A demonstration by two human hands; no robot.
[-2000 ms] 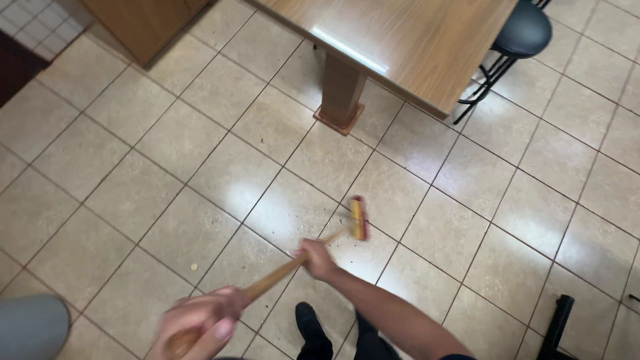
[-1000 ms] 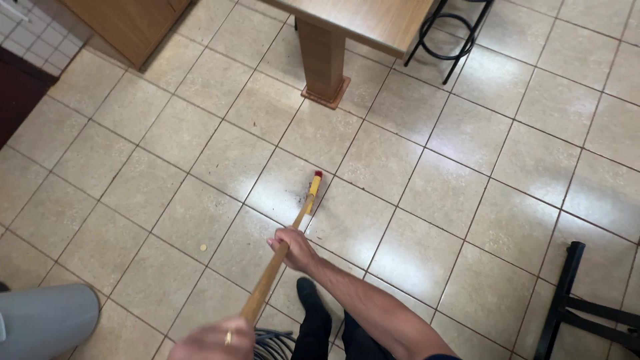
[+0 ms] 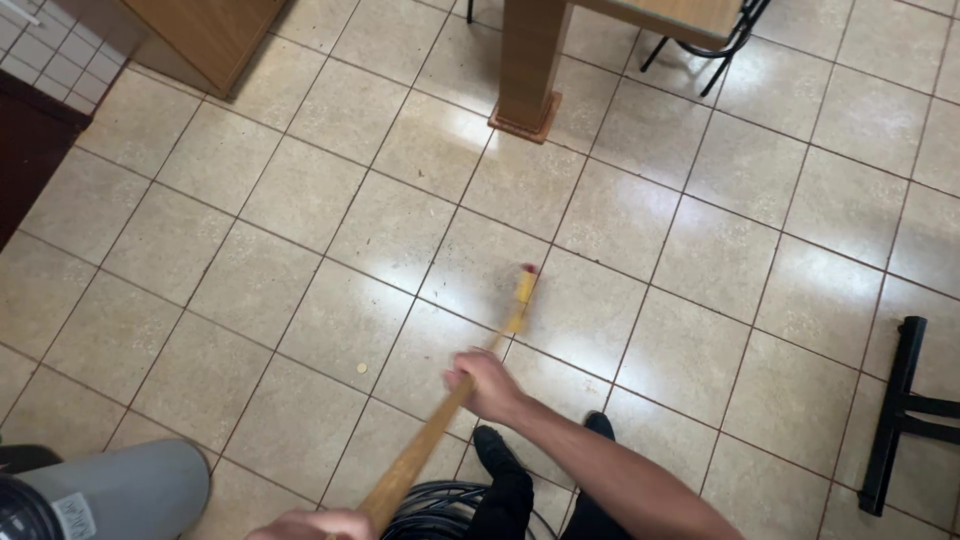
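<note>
A broom with a long wooden handle (image 3: 421, 444) slants from the bottom edge up to its yellow head (image 3: 523, 298), which has a dark red end and rests on or just above the tiled floor. My right hand (image 3: 484, 384) is closed around the lower part of the handle, nearer the head. At the bottom edge my left hand (image 3: 311, 526) grips the upper end and is partly cut off by the frame. Dark crumbs and dust (image 3: 491, 281) lie on the tiles left of the broom head. A small pale round thing (image 3: 362, 368) lies farther left.
A table leg (image 3: 529, 67) stands ahead, with a black stool (image 3: 709, 51) behind it. Coiled black cable or hose (image 3: 431, 511) lies by my feet. A grey bin (image 3: 131, 484) is at lower left, a black metal base (image 3: 892, 416) at right, a wooden cabinet (image 3: 206, 37) at upper left.
The table and stool sit higher in the view, which has shifted. The broom head has changed its angle, and both hands have stayed on the handle. The coil by my feet shows more.
</note>
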